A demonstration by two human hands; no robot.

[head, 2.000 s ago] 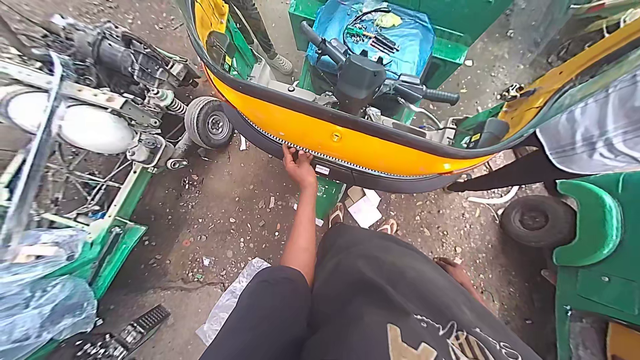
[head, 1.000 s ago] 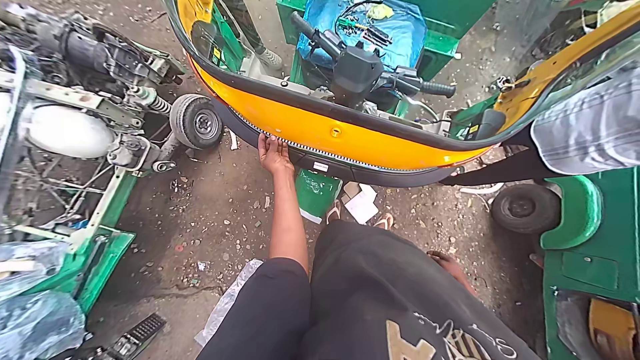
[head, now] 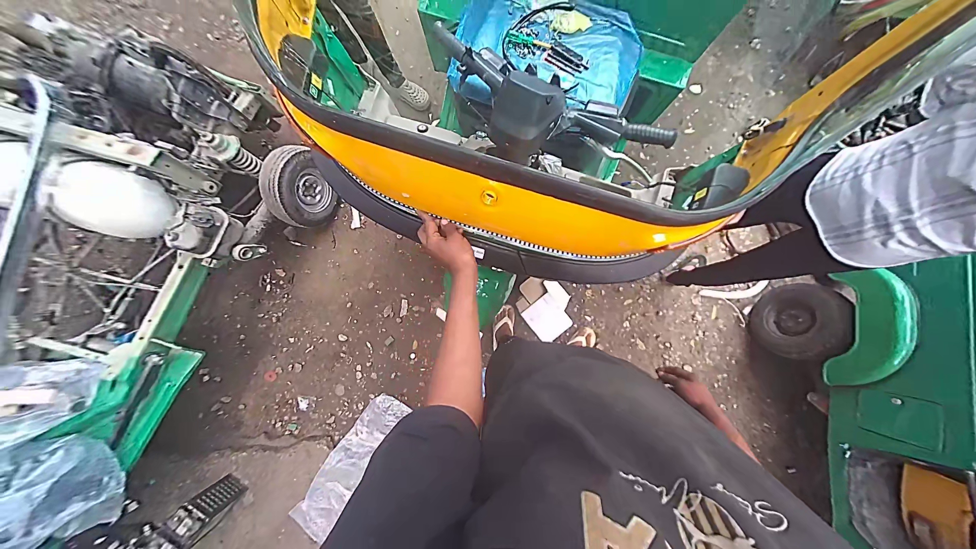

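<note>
My left hand (head: 447, 242) touches the toothed trim strip (head: 526, 245) along the lower edge of the yellow front panel (head: 427, 183) of an auto rickshaw. Its fingers are bent against the strip and the black lower trim (head: 553, 265), and their tips are partly hidden. Down at my right side hangs my right hand (head: 688, 387), nearest to my shirt, with nothing visible in it. Behind the panel stand the black handlebars (head: 526, 114). On a blue plastic sheet (head: 621, 46) behind them lie several hand tools (head: 560, 57).
A bare chassis with a wheel (head: 299, 187) stands at left. At right are a green vehicle body (head: 915, 366) and its wheel (head: 799, 322). A person in a checked garment (head: 892, 168) stands at the right end of the panel. Paper pieces (head: 547, 313) and plastic film (head: 354, 465) lie on the ground.
My left hand was nearer the middle of the panel two seconds ago, then shifted left along the strip. Since one second ago it has stayed near the same part. My right hand still hangs low.
</note>
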